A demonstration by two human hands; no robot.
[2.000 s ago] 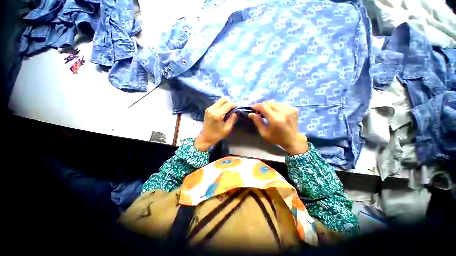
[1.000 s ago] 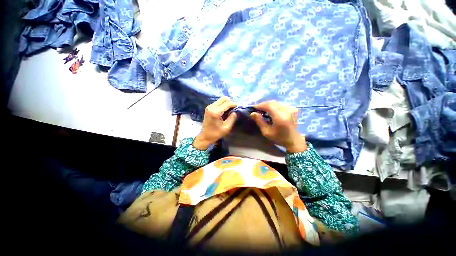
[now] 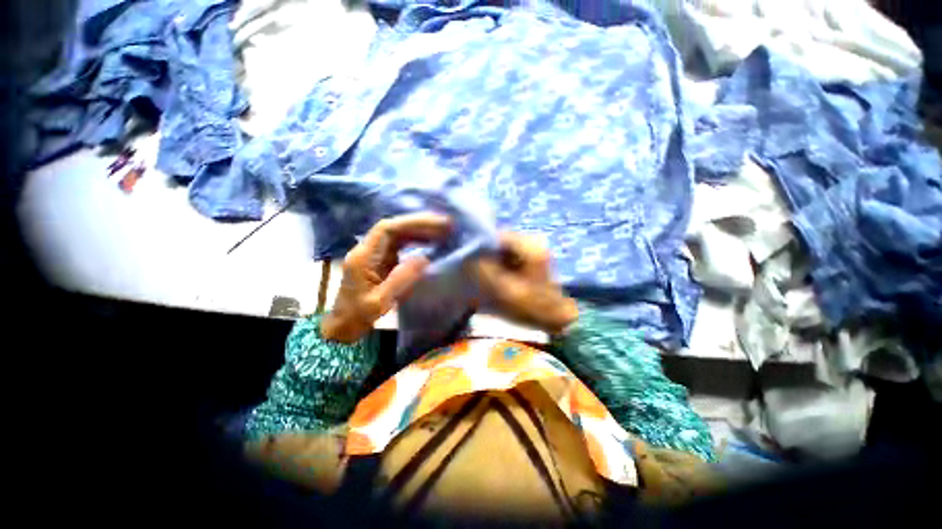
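The light blue patterned denim jacket (image 3: pixel 547 124) lies spread on the white table in front of me. My left hand (image 3: pixel 387 271) and my right hand (image 3: pixel 520 279) hold a raised, bunched part of it near the table's front edge. Darker cloth hangs below that part, between the hands. Both hands and the held cloth are blurred. I cannot tell whether my right hand also holds a tool. Green and white sleeve covers (image 3: pixel 322 377) are on both forearms.
Crumpled blue denim (image 3: pixel 196 114) lies at the left and more blue denim (image 3: pixel 868 196) at the right. Off-white cloth (image 3: pixel 759 263) lies beside the jacket and hangs over the edge. Small red and dark items (image 3: pixel 129 178) lie on the white table (image 3: pixel 134 248).
The near edge of the jacket is now lifted and bunched between my hands, with cloth hanging down. My hands have tilted. The whole view has shifted, so the table items sit further left and lower.
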